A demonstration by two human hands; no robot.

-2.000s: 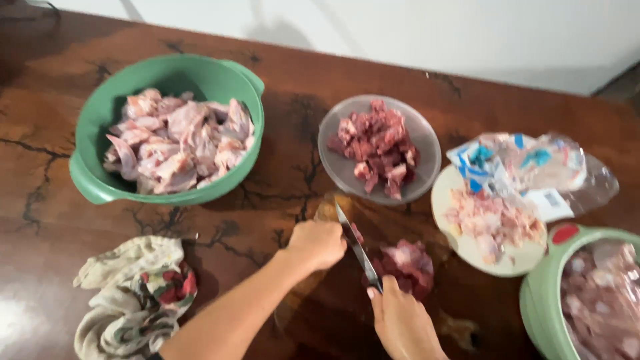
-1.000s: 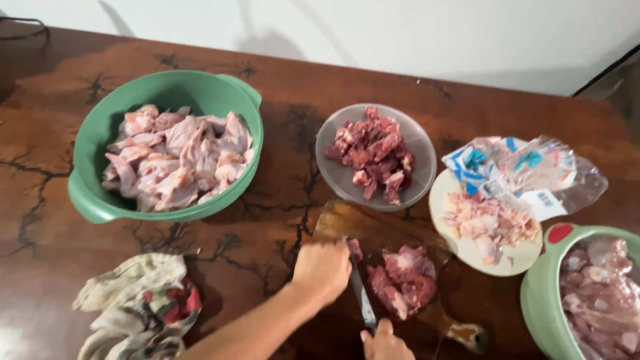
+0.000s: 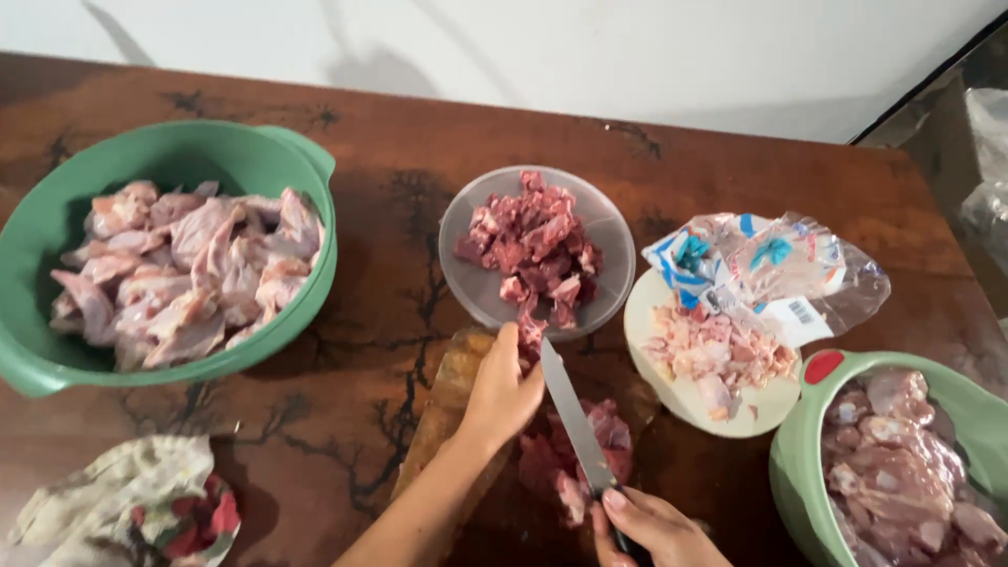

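My left hand (image 3: 500, 394) holds a small strip of red meat (image 3: 529, 335) at the near rim of the clear plastic plate (image 3: 465, 291), which bears a heap of cut red meat (image 3: 543, 236). My right hand (image 3: 654, 528) is closed round the black handle of a kitchen knife (image 3: 579, 425), its blade pointing up and left, over a larger piece of red meat (image 3: 610, 433). That piece lies by the wooden cutting board (image 3: 441, 425), which is partly hidden by my left arm and the meat.
A green bowl (image 3: 315, 315) of raw chicken pieces stands left. Right are a pale plate (image 3: 654, 346) of trimmings, a printed plastic bag (image 3: 803, 260) and a light green container (image 3: 795, 472) of meat. A patterned cloth (image 3: 118, 504) lies at lower left.
My left hand has moved from the cutting board up to the plate's near rim with a strip of meat. The knife has come off the board's left part and is now over the larger piece.
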